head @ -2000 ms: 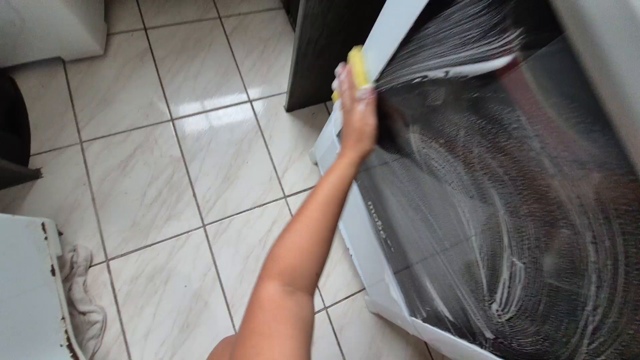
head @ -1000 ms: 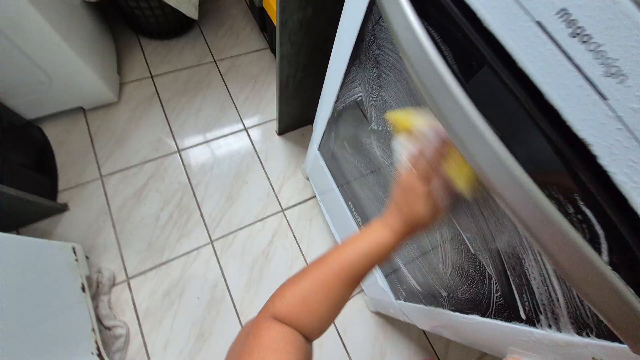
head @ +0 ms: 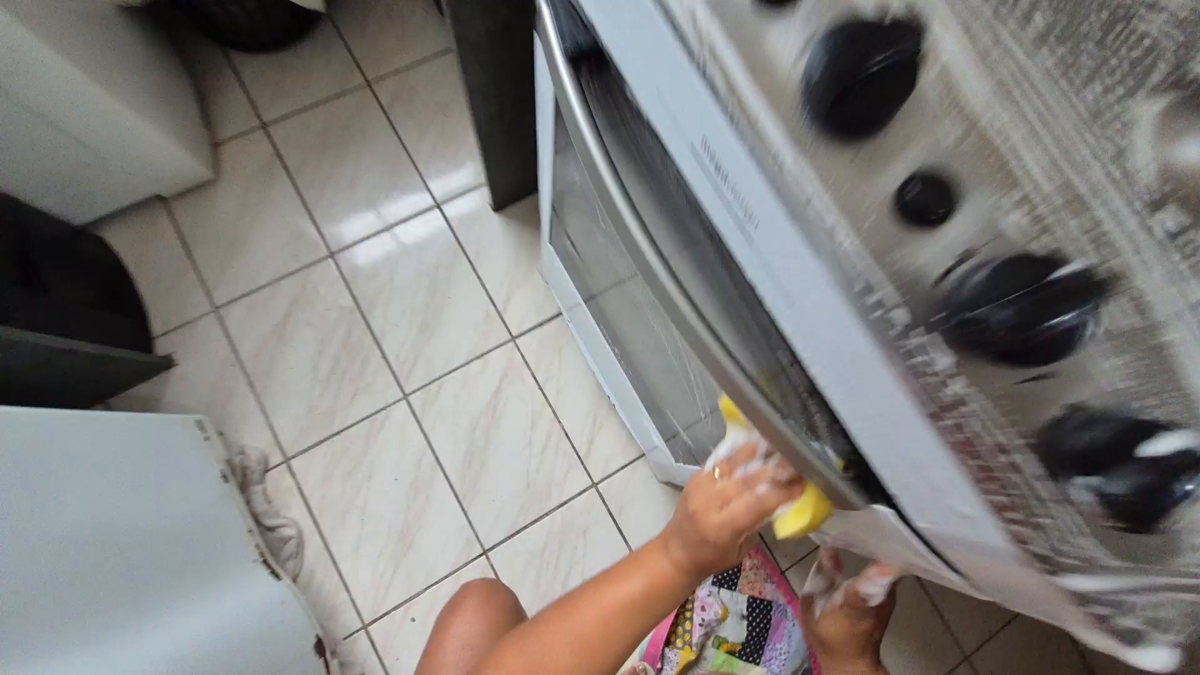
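My left hand (head: 736,502), soapy and wearing a ring, grips a yellow sponge (head: 803,512) against the lower part of the curved metal handle (head: 656,267) of an oven door. The dark glass of the oven door (head: 619,300) has faint streaks. My right hand (head: 848,595), also foamy, is below the stove's near lower corner; its fingers look apart and no held thing shows. Foam smears the stove's steel control panel (head: 984,216) and its black knobs (head: 1022,305).
A patchwork cloth (head: 741,614) with pink edging lies between my arms. At the lower left stands a white appliance with rusty edges (head: 103,534), a grey rag (head: 267,516) beside it. A dark panel (head: 506,103) adjoins the stove. White tiles (head: 412,309) cover the floor.
My left hand with the sponge has gone from the oven door's glass to the handle's lower part. The view has shifted to bring in the knobs and my right hand.
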